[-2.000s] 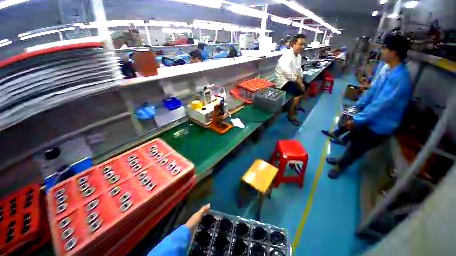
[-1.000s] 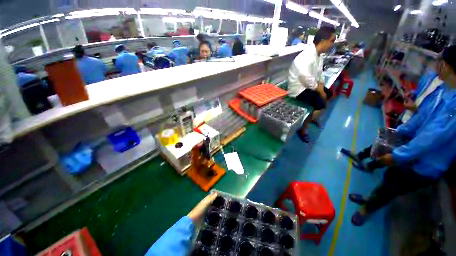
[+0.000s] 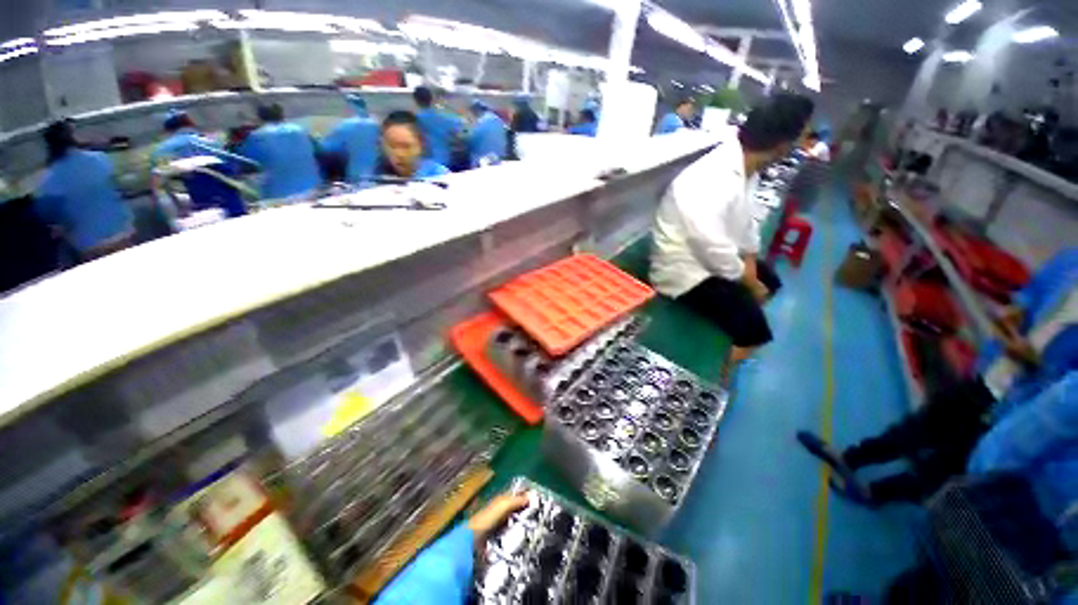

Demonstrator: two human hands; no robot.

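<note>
My left hand (image 3: 499,511), in a blue sleeve, holds the left far corner of a clear blister tray (image 3: 591,560) at the bottom of the view. Dark round parts sit in its pockets. The tray's near side is cut off by the frame edge. My right hand is not in view. A tall stack of filled clear blister trays (image 3: 638,414) stands on the green bench mat just beyond the held tray. Empty red-orange trays (image 3: 572,300) lie behind that stack, one tilted on top of clear trays.
A long white shelf (image 3: 284,248) runs along the left. A blurred white box (image 3: 266,565) is at lower left. A person in white sits at the bench edge ahead. A person in blue is at right, beside the blue floor aisle (image 3: 780,473).
The view has moved forward along the bench. The stacked trays are nearer, and the clamp fixture and red stool have left the view. My left hand still holds the blister tray.
</note>
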